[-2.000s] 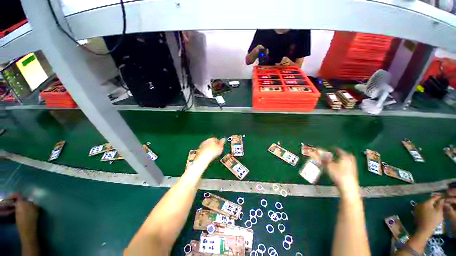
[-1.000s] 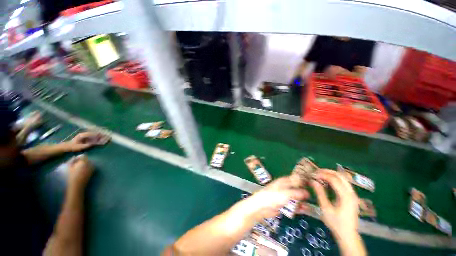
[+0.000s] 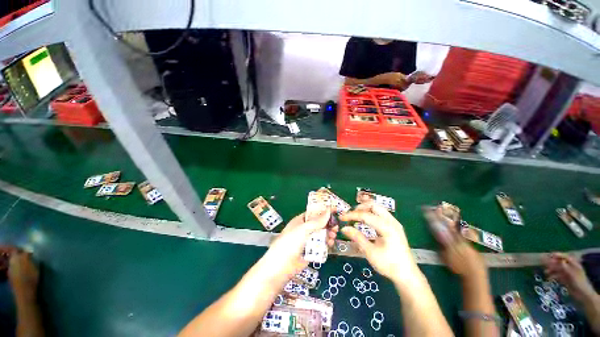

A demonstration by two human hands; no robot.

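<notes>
My left hand (image 3: 289,242) holds a phone board unit (image 3: 316,245) upright over the pale edge rail, its white dotted keypad end pointing down. My right hand (image 3: 380,238) is just right of it, thumb and fingertips bent towards the unit; whether the fingertips hold something small cannot be told. A unit pile (image 3: 299,314) lies on the near bench below my hands, partly hidden by my left forearm. Loose white rings (image 3: 356,302) lie right of the pile.
More units (image 3: 265,213) lie spread on the green belt (image 3: 276,158). A neighbour's hand (image 3: 454,240) reaches over the belt at right. A grey post (image 3: 141,131) stands at left. Opposite are a red parts tray (image 3: 380,137), a person (image 3: 378,62) and a small fan (image 3: 501,131).
The view swung left and came back. My hands, apart over the belt two seconds ago, are now together at a held unit. A neighbour's arm has reached in at right.
</notes>
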